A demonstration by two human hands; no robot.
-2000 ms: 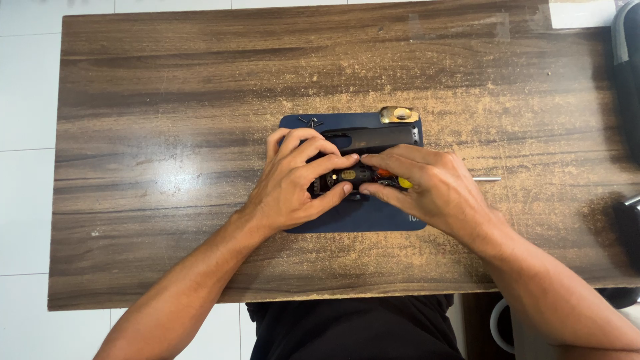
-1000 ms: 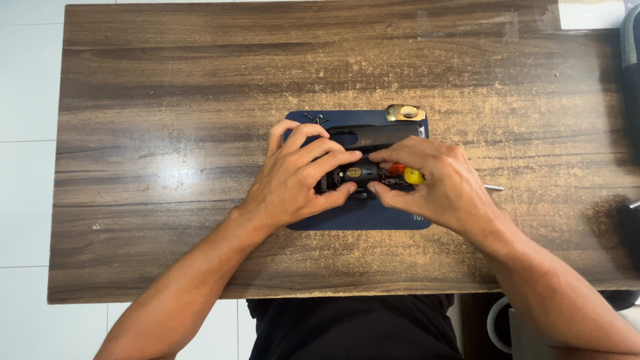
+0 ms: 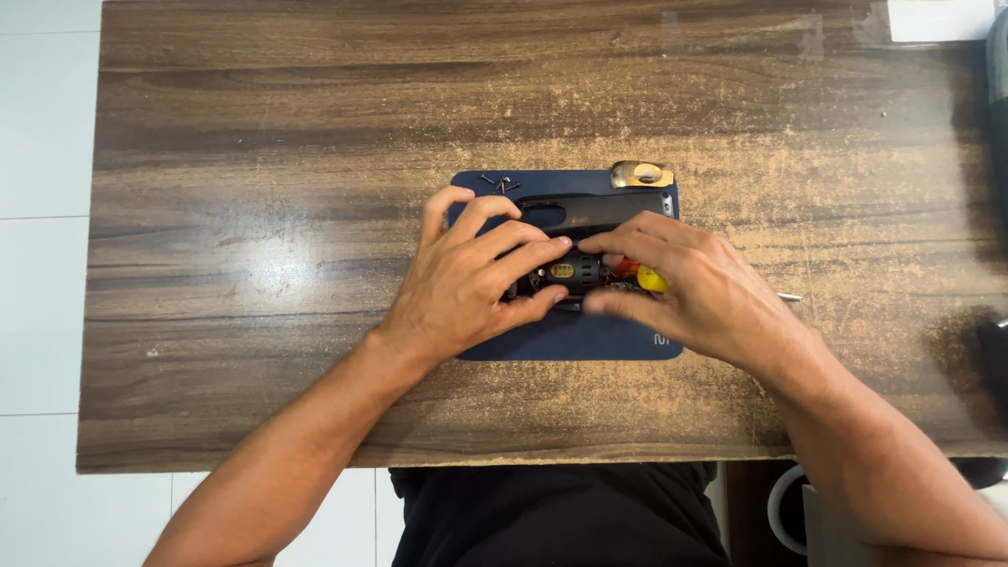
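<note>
Over a blue mat [image 3: 567, 343], my left hand [image 3: 480, 268] grips the left part of a dark motor assembly [image 3: 577, 270] between thumb and fingers. My right hand [image 3: 685, 283] is at the assembly's right end, thumb and fingertips spread around it; its grip is partly hidden. A red-and-yellow screwdriver handle [image 3: 650, 278] shows between the right hand's thumb and fingers, and a metal shaft tip [image 3: 790, 298] sticks out beyond that hand. Behind the assembly lies a black housing shell [image 3: 606, 211]. Several small screws [image 3: 502, 183] and a brass-coloured metal part [image 3: 642, 174] lie at the mat's back edge.
The worn wood-look table [image 3: 260, 331] extends around the mat. A white flat object [image 3: 941, 20] lies at the back right corner. Dark objects [image 3: 996, 354] stand at the right edge, partly out of view.
My right thumb has come away a little from the motor assembly. The left hand keeps its hold in much the same place.
</note>
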